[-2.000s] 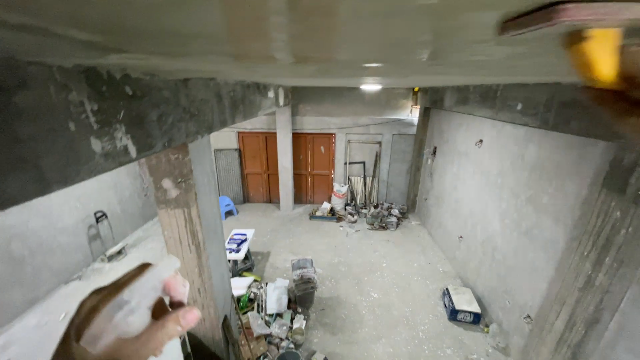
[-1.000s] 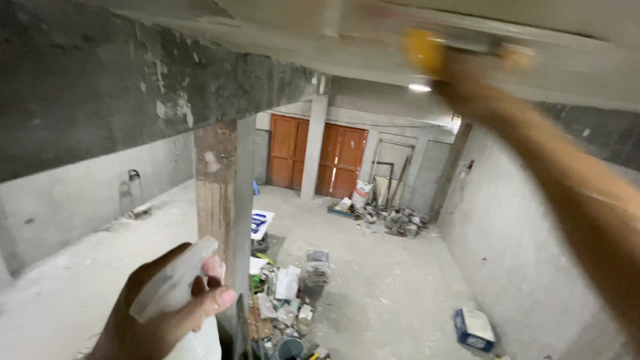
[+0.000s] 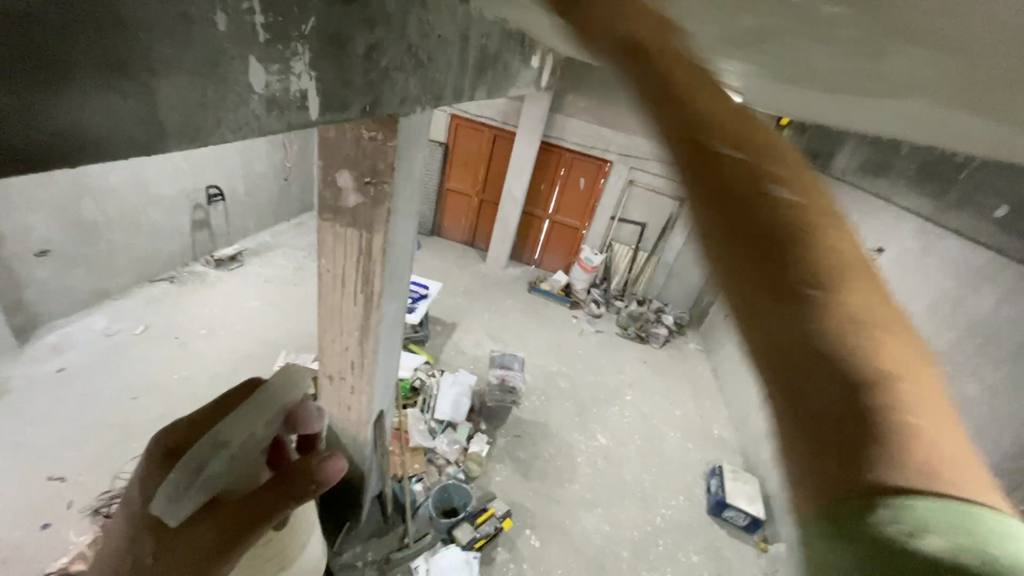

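Observation:
My left hand [image 3: 212, 532] is closed around a whitish object that looks like a spray bottle [image 3: 232, 448], at the lower left. Its long top slants up to the right, and a pale body shows below my fingers. My right forearm [image 3: 768, 264] crosses the right side and runs up to the ceiling [image 3: 864, 64]. The right hand lies beyond the top edge, so what it holds is hidden. A light green sleeve [image 3: 920, 536] shows at the lower right.
A dark concrete beam [image 3: 160, 88] meets a pillar [image 3: 356, 264]. Far below are a bucket [image 3: 450, 504], heaped materials [image 3: 452, 396], a blue and white box [image 3: 736, 496] and a filled sack [image 3: 586, 270]. Reddish-brown doors [image 3: 552, 200] stand at the back.
My right hand, seen against the ceiling with a blurred yellow-handled tool, has gone out of view at the top. The left hand still holds the whitish object. The view has swung to the right and down.

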